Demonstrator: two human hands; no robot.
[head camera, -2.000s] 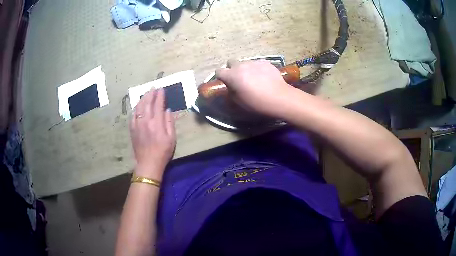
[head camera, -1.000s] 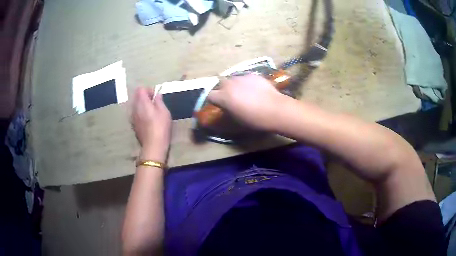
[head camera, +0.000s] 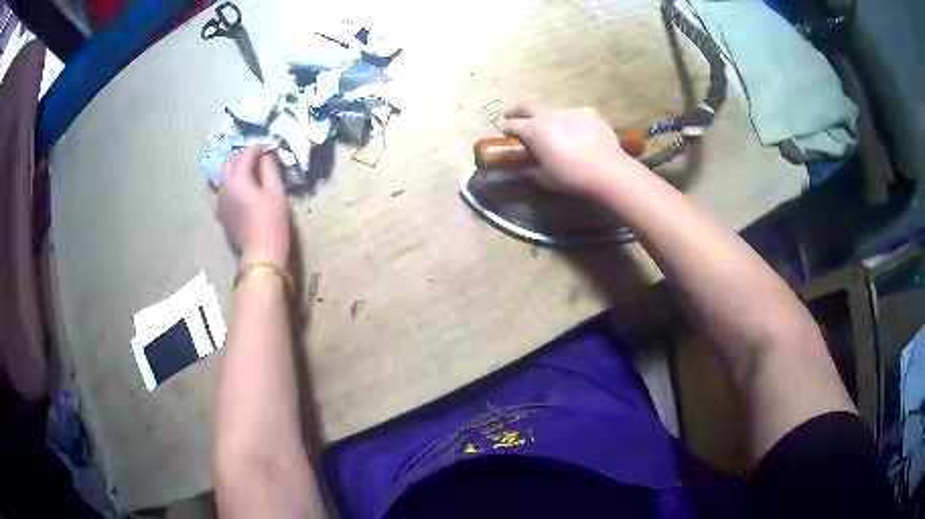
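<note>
My right hand (head camera: 573, 147) is closed around the orange-brown handle of the iron (head camera: 538, 221), which is at the right of the table. My left hand (head camera: 251, 193) is at the near left edge of the heap of light-blue fabric pieces (head camera: 304, 117). Its fingertips touch the heap; whether they pinch a piece is hard to tell. White pieces with a dark patch (head camera: 174, 345) lie in a slightly offset stack at the left of the table, beside my left forearm.
Dark scissors (head camera: 238, 43) lie at the far left, beyond the heap. The thick iron cord (head camera: 713, 76) curves from the handle to the far edge. A pale green cloth (head camera: 786, 81) lies at the far right table edge. Loose threads lie near the heap.
The view has shifted. My left hand has moved from the middle piece out to the heap. The middle piece is gone from its place, and the left stack looks offset. The iron has moved right.
</note>
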